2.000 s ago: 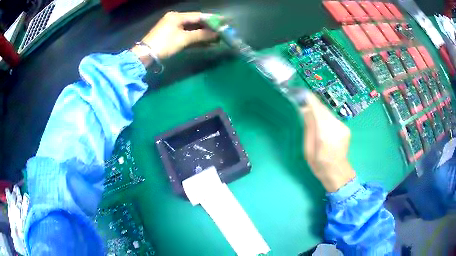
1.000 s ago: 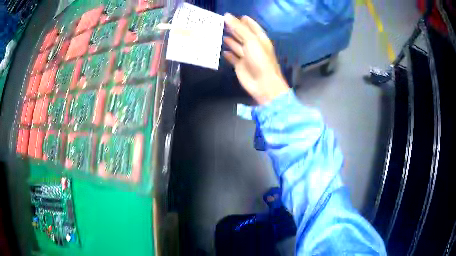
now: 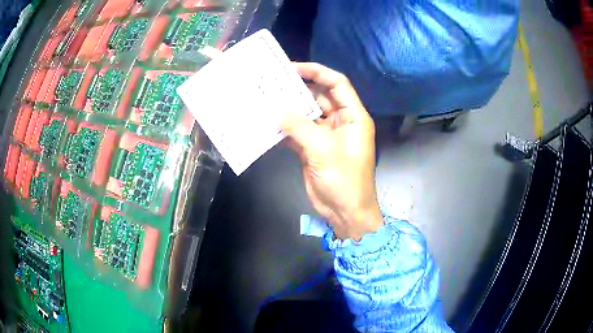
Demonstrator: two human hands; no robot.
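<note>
My right hand (image 3: 341, 146), bare with a blue sleeve, holds a square white paper card (image 3: 244, 101) at its right corner, thumb on the near face and fingers behind. Faint print shows on the card. The card is tilted in front of the panel tray's right edge and hides part of it. The panel tray (image 3: 104, 130) holds rows of small green boards on red-pink backing. My left hand is not in view.
A populated green circuit board (image 3: 39, 276) lies on the green mat (image 3: 104, 302) at lower left. A person in a blue smock (image 3: 416, 55) is at the top. A wire rack (image 3: 530, 227) stands at right, on the grey floor (image 3: 429, 175).
The view has turned right from the bench with the black box. My left hand has left the picture. Since one second ago, the card has tilted and looks larger, and my right hand sits lower.
</note>
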